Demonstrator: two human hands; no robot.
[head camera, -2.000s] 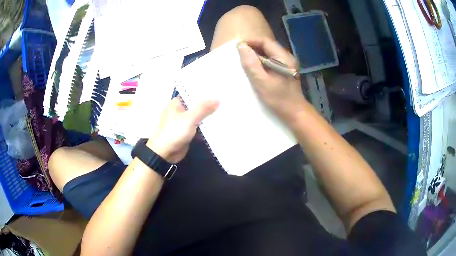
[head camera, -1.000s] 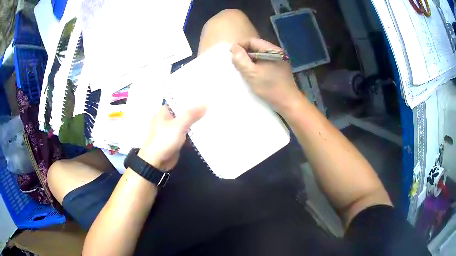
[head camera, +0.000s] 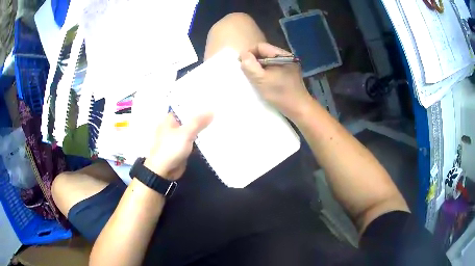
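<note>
The white spiral notebook (head camera: 245, 124) lies open over my lap, its wire edge on the left. My left hand (head camera: 179, 137), with a black watch at the wrist, grips its left edge, thumb on the page. My right hand (head camera: 273, 78) holds a slim pen (head camera: 280, 61) at the page's upper right; fingers hide the tip. Any writing is lost in glare. The thread shade card (head camera: 140, 137), with pink, black and orange tufts, lies left of the notebook. White papers (head camera: 140, 41) cover its upper part. An olive-green swatch (head camera: 76, 140) is at the card's left.
A blue basket (head camera: 26, 221) with maroon cloth (head camera: 39, 156) and a clear bag stands at left, above a cardboard box (head camera: 49, 253). A foot pedal (head camera: 311, 41) is beyond my knee. At right is a blue-edged table with papers (head camera: 442, 52) and rings.
The view has shifted, so the notebook and both hands sit slightly further left in the picture. The pen has tilted from slanting to nearly level. Both hands keep their hold.
</note>
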